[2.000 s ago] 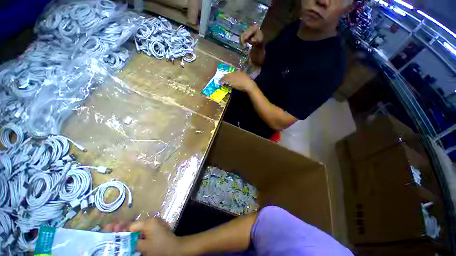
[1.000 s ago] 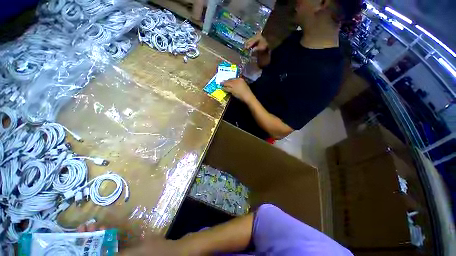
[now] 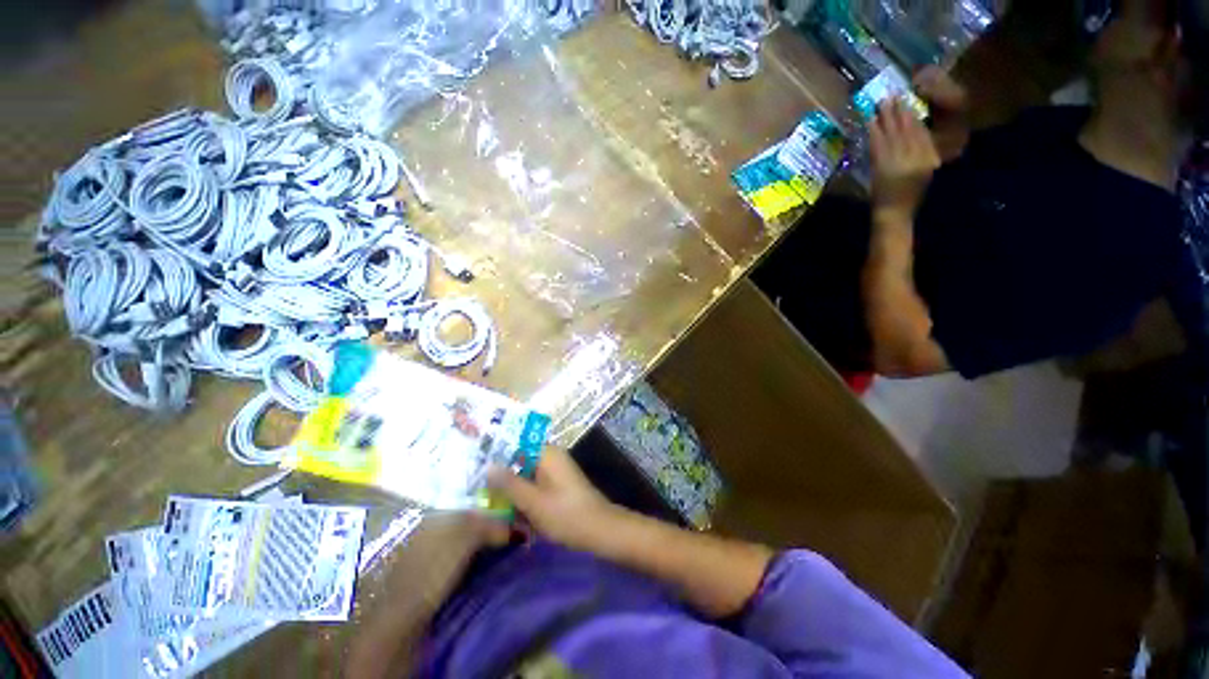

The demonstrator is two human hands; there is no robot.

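Observation:
A teal and yellow printed bag with a white middle (image 3: 411,431) is held flat over the front edge of the cable heap. My right hand (image 3: 564,497) grips its right end. My left hand (image 3: 458,537) is blurred at the bag's lower right edge, with its fingers partly hidden; I cannot tell its grip. Coiled white-grey cables (image 3: 172,199) lie heaped behind and left of the bag. One separate coil (image 3: 455,332) lies just beyond it. White insert cards with black print (image 3: 265,557) lie fanned at the near table edge.
Clear plastic (image 3: 530,199) covers part of the brown table (image 3: 676,252), with more cables at the back. A large open carton (image 3: 822,438) below the edge holds packs (image 3: 670,458). A second person (image 3: 1047,252) at the right handles a small pack, beside teal-yellow bags (image 3: 792,166).
The view has swung left and down, showing the insert cards. The bag is now raised and tilted, with its yellow part showing. The second person's hands have moved from the bag pile to a small pack.

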